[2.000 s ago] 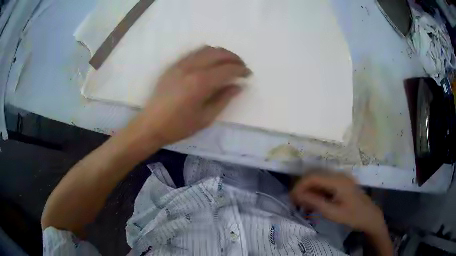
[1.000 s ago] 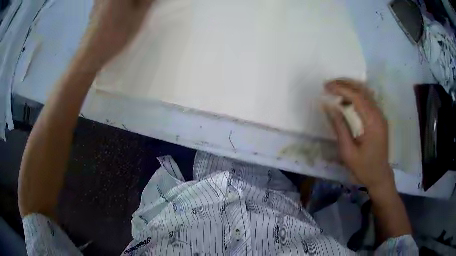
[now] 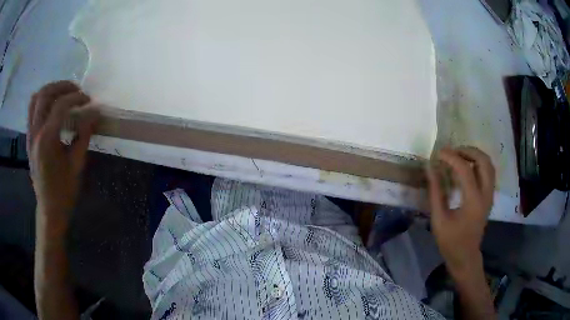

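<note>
The cream garment panel (image 3: 269, 69) lies flat on the table, its curved notch at the left side. The long brown pressing template (image 3: 250, 147) lies along the panel's near edge, close to the table's front edge. My left hand (image 3: 59, 131) grips the template's left end. My right hand (image 3: 461, 187) grips its right end; the fingers hide that tip. A thin layered fabric edge shows just behind the template.
The dark steam iron (image 3: 539, 140) stands at the right edge on a dark reddish pad (image 3: 515, 112). A grey oval object (image 3: 500, 7) and a crumpled white bundle (image 3: 539, 47) lie at the upper right. The white table (image 3: 465, 94) has yellowish stains. The floor below is dark.
The template has moved from the panel's upper left to its near edge. My left hand has come down to its left end. My right hand no longer shows the small pale object and is at the right end.
</note>
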